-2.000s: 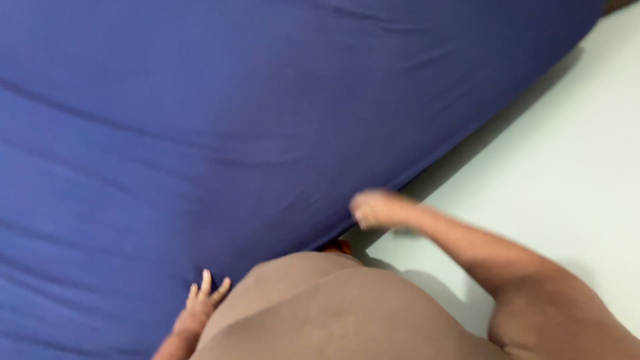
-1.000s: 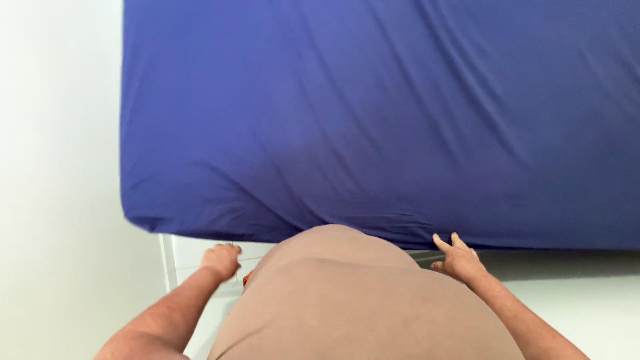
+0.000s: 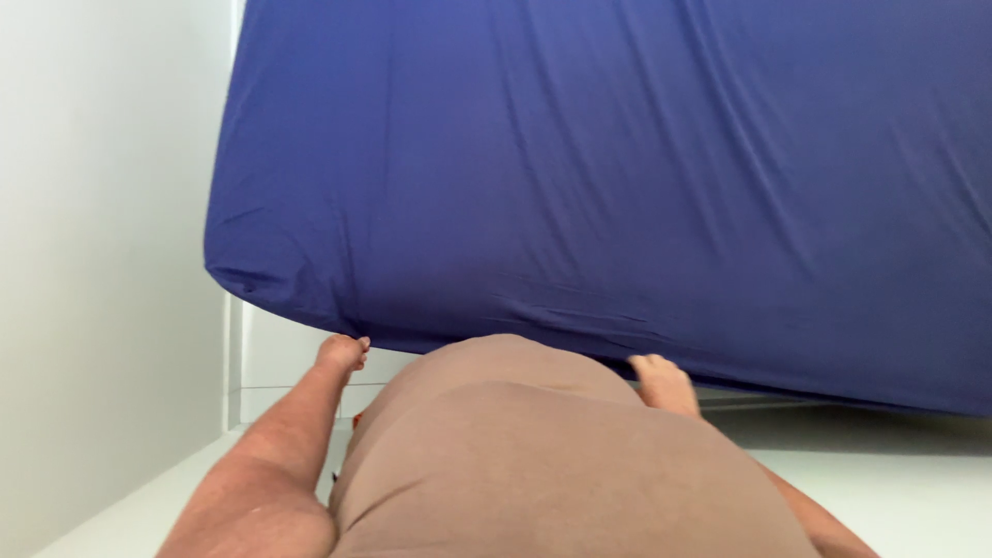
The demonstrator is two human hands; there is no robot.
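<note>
A mattress covered by a blue fitted sheet (image 3: 496, 170) fills the upper middle and right of the view, with long creases running across its top. At its lower left edge, near the rounded corner, my left hand (image 3: 345, 353) has its fingers curled closed on the hem of the blue sheet. My right hand (image 3: 666, 384) is at the same near edge, further right, its fingertips against the sheet's side; whether they grip the cloth is hidden. My torso in a brown shirt (image 3: 558, 457) lies between both hands and covers part of the edge.
A pale wall (image 3: 101, 232) runs along the left side, close to the mattress corner. White floor tiles (image 3: 287, 349) show below the corner. Dark shadow lies under the mattress edge at the right.
The view has swung from the mattress's long edge to its corner by the wall. My left hand has come up to the sheet's edge, and my right hand's spread fingers have drawn together.
</note>
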